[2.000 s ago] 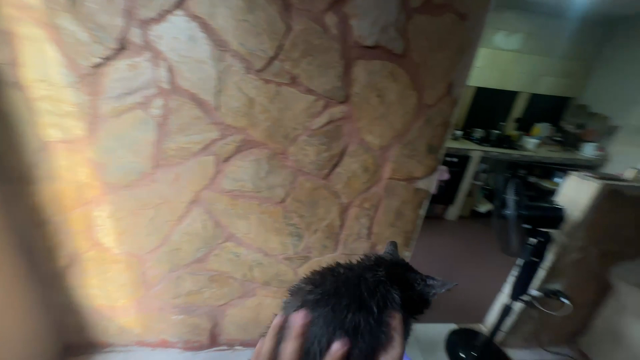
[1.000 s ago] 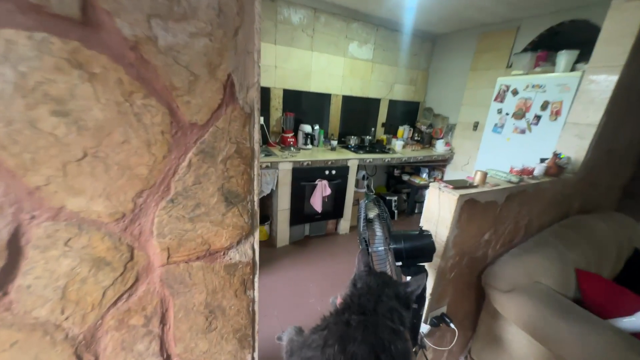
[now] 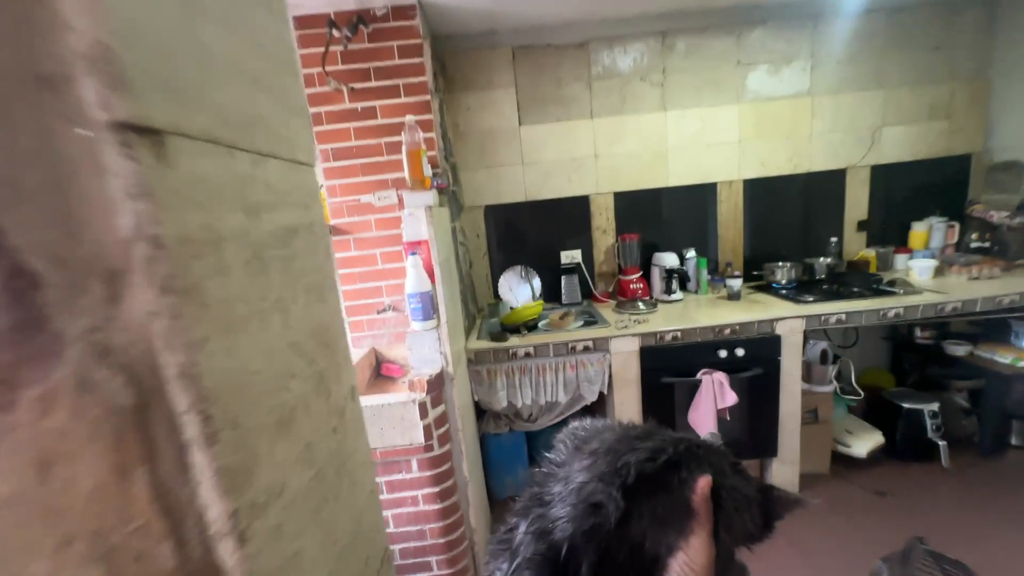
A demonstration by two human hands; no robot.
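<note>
A fluffy black cat (image 3: 612,500) fills the bottom middle of the head view, its head toward the right with one ear showing. A finger and part of my right hand (image 3: 698,532) press against the fur near its head, holding it; the rest of that hand is hidden. My left hand is not in view. Behind the cat stands a black oven (image 3: 712,392) with a pink cloth (image 3: 711,402) over its handle.
Close on the left is a wall edge (image 3: 240,320), then a red brick column (image 3: 416,504). A tiled counter (image 3: 680,318) carries a red blender (image 3: 631,272), a coffee maker (image 3: 666,276) and a gas stove (image 3: 832,290). An air fryer (image 3: 916,420) stands below. Part of a fan shows at lower right.
The view has swung from the stone wall to the kitchen, which now looks nearer. The cat remains at the bottom of the view. The two hands seen on it at first are down to one in view.
</note>
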